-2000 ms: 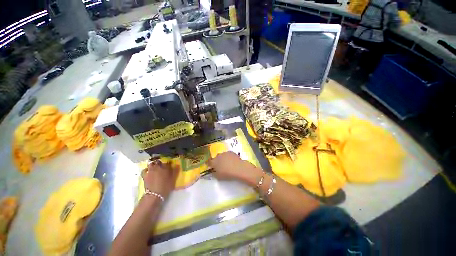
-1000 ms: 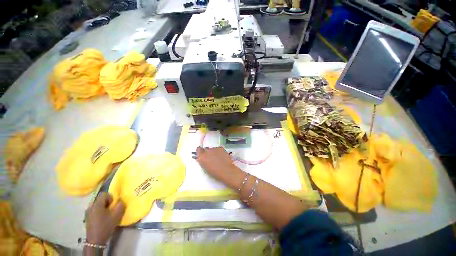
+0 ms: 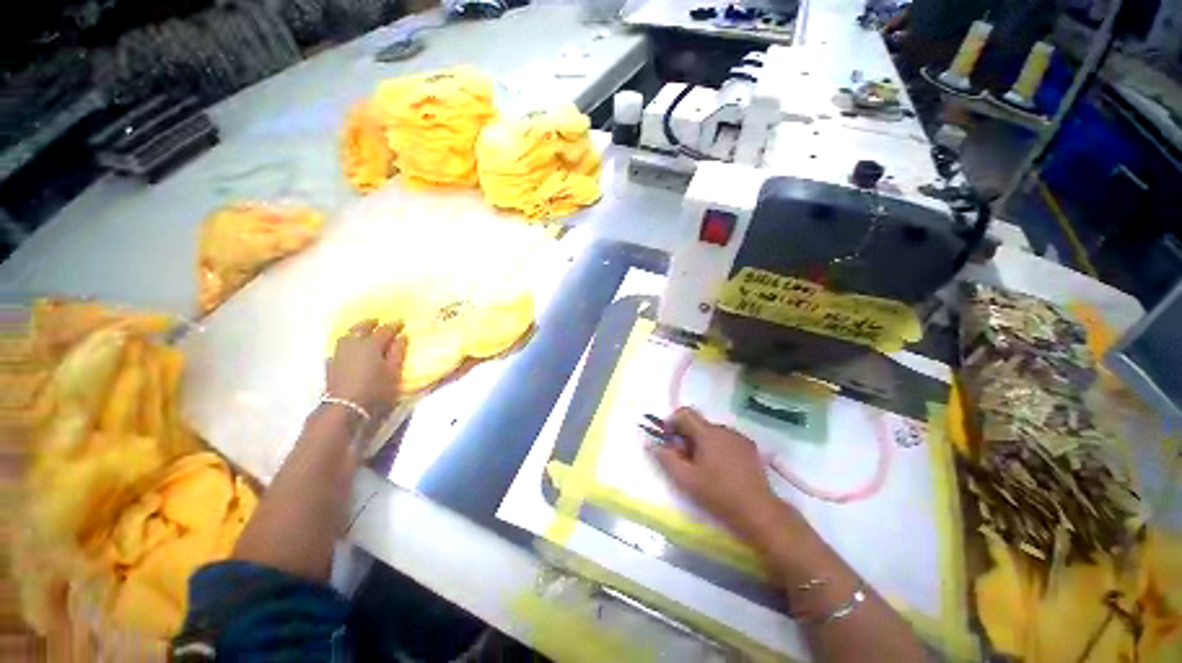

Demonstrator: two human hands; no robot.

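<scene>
My left hand (image 3: 367, 363) lies on the left lobe of a yellow panel (image 3: 473, 329) with a dark patch, on the finished pile left of the machine. Its fingers are extended over the cloth, with no clear grip. My right hand (image 3: 706, 456) holds the thread snips (image 3: 659, 427), dark tips pointing left, over the placement template (image 3: 830, 528). The template shows a red double-lobed outline and yellow tape edges, with no yellow panel on it. A dark-and-gold label (image 3: 778, 409) shows in the green-edged sewing window (image 3: 817, 421), beneath the machine front.
The pattern sewing machine (image 3: 843, 240) stands behind the template. The label stack (image 3: 1043, 415) lies at right on yellow pieces, beside the tablet's edge (image 3: 1158, 347). Yellow bundles (image 3: 434, 130) sit at the back left. More yellow panels (image 3: 110, 440) lie in a heap at far left.
The view has turned left. The panel on the template two seconds ago went left in my left hand and now lies on the finished pile. My right hand stays over the template.
</scene>
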